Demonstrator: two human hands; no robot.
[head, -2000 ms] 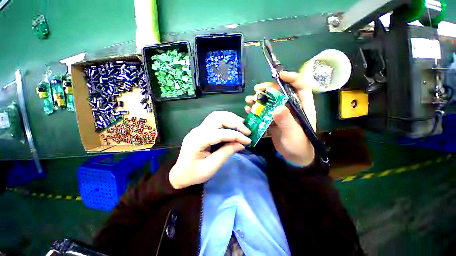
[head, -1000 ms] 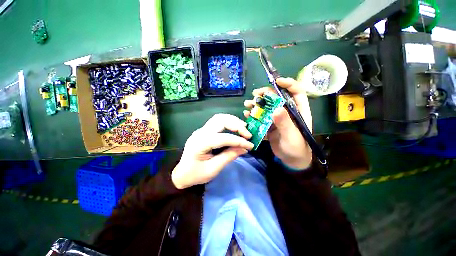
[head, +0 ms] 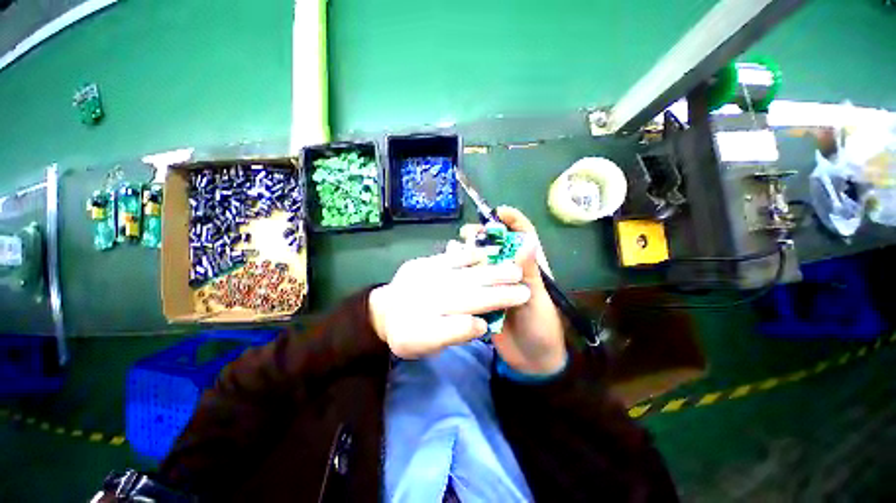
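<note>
A green circuit board (head: 504,246) is held in front of my chest, mostly hidden behind my fingers. My right hand (head: 533,312) grips its right side and also holds the black soldering iron (head: 562,295), whose thin metal shaft points up and left. My left hand (head: 447,300) lies across the board's front, fingers extended over it. Whether its fingertips grip the board or a part on it is hard to tell.
A carton (head: 177,285) of dark cylinders and copper-red pieces stands left. Beside it are a bin of green parts (head: 346,190) and a bin of blue parts (head: 428,184). A whitish tub (head: 614,187), yellow sponge holder (head: 642,243) and dark station (head: 739,187) stand right. Boards (head: 128,214) lie far left.
My left hand has moved right and over the board, covering most of it. The board has turned in my right hand. The camera view has shifted, so the bench items sit lower.
</note>
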